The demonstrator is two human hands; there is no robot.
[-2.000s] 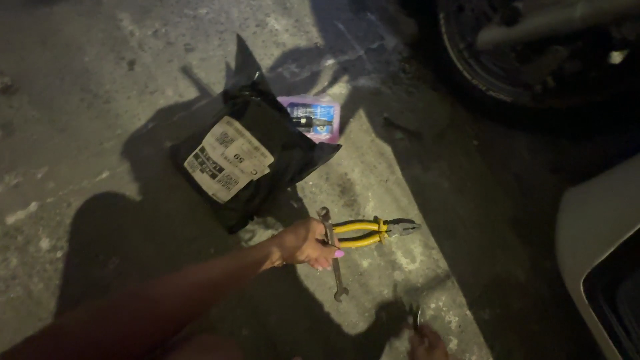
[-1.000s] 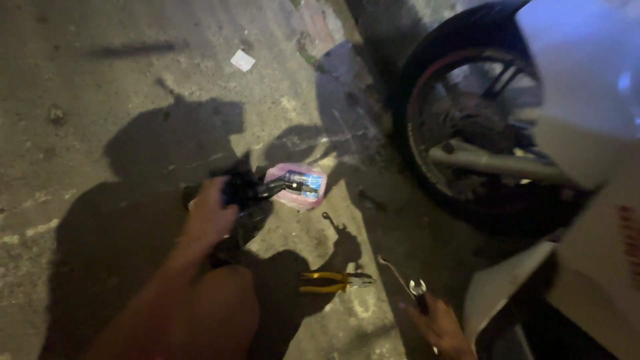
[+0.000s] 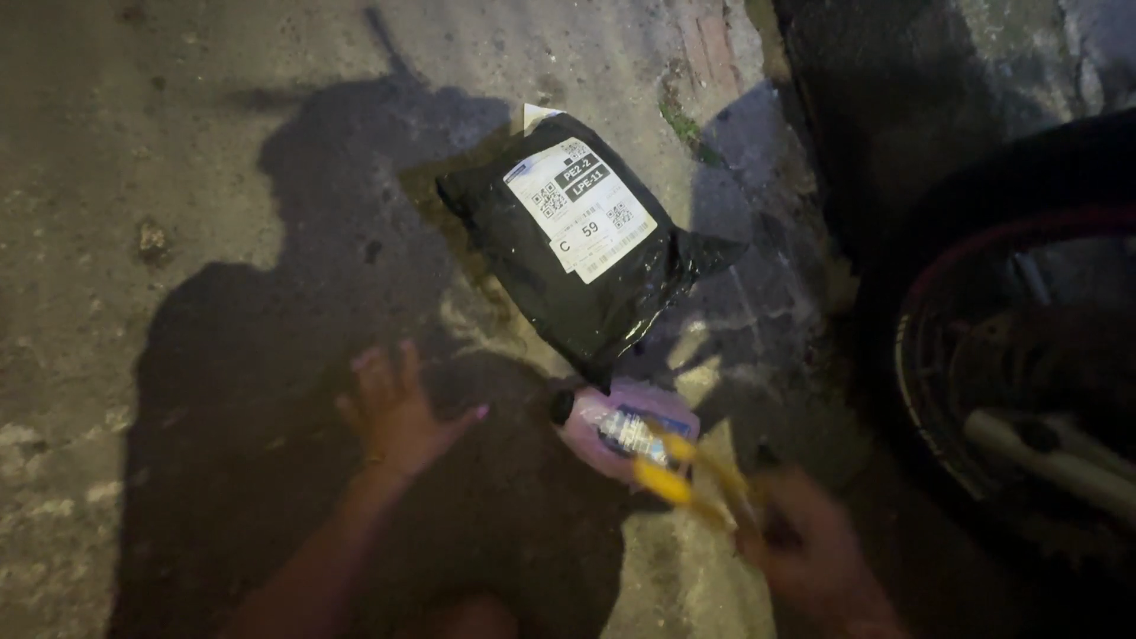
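Observation:
My left hand (image 3: 395, 417) is spread over the shaded ground with nothing in it. On the right, my right hand (image 3: 794, 532), blurred, grips yellow-handled pliers (image 3: 683, 479) near their head, the handles pointing up and left. Behind those handles a pinkish plastic bottle (image 3: 595, 435) with a black cap and a blue label lies on its side. A black plastic parcel bag (image 3: 586, 302) with a white printed label lies just above the bottle, its lower corner at the bottle's edge. Whether my right hand also holds another tool is hidden by blur and shadow.
A motorcycle wheel (image 3: 932, 266) with a dark tire stands at the right, a pale metal part (image 3: 1047, 461) crossing it. Rough concrete (image 3: 266, 53) spreads beneath everything, with a small green patch (image 3: 682, 122) near the top.
The yellow pliers lay on the concrete a second ago and are now in my right hand. My left hand has left the black bag, which now lies farther up beyond the bottle.

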